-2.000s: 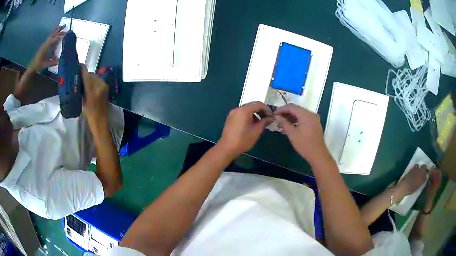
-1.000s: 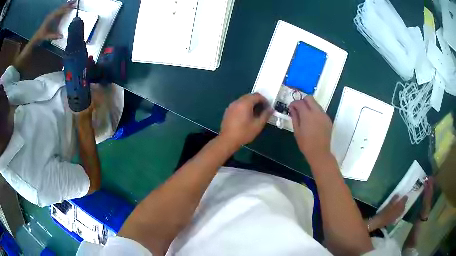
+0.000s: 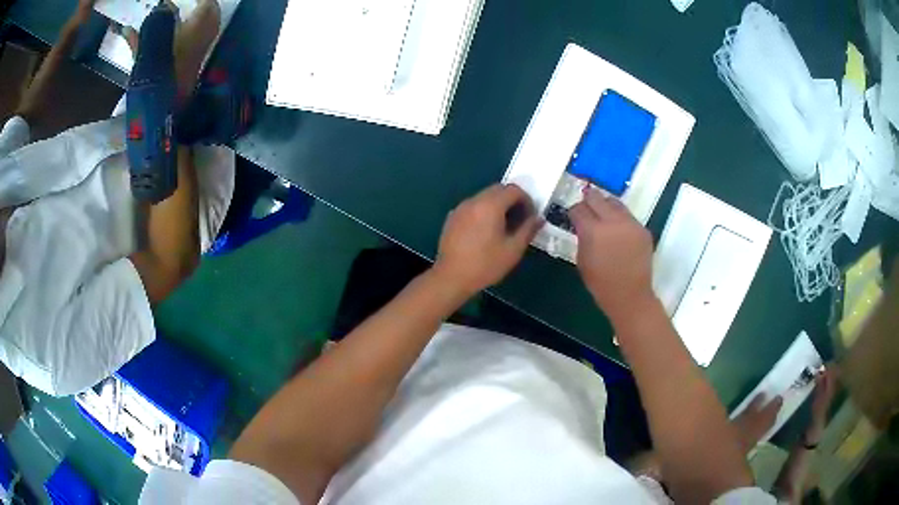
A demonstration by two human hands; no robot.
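Observation:
A white housing [image 3: 544, 118] lies flat on the green bench in front of me. A blue battery pack [image 3: 614, 141] sits in its recess. A small dark circuit board [image 3: 560, 216] lies below the pack, partly hidden by my fingers. My left hand [image 3: 485, 237] is at the housing's lower left edge, fingers curled; what its fingertips hold, if anything, is hidden. My right hand [image 3: 613, 242] has its fingertips pinched over the board area, at the thin lead wires [image 3: 586, 187] below the pack.
A closed white unit [image 3: 711, 271] lies to the right. Stacked white units [image 3: 375, 61] stand at the left. White cable bundles [image 3: 774, 94] and looped cords [image 3: 810, 237] lie at the far right. A neighbour at left holds a cordless screwdriver [image 3: 151, 118]; another person's hands work at lower right.
My hands have parted from their joint pinch above the board; the right fingertips moved up to the wires below the pack. The view has shifted, and the neighbour's screwdriver arm has moved.

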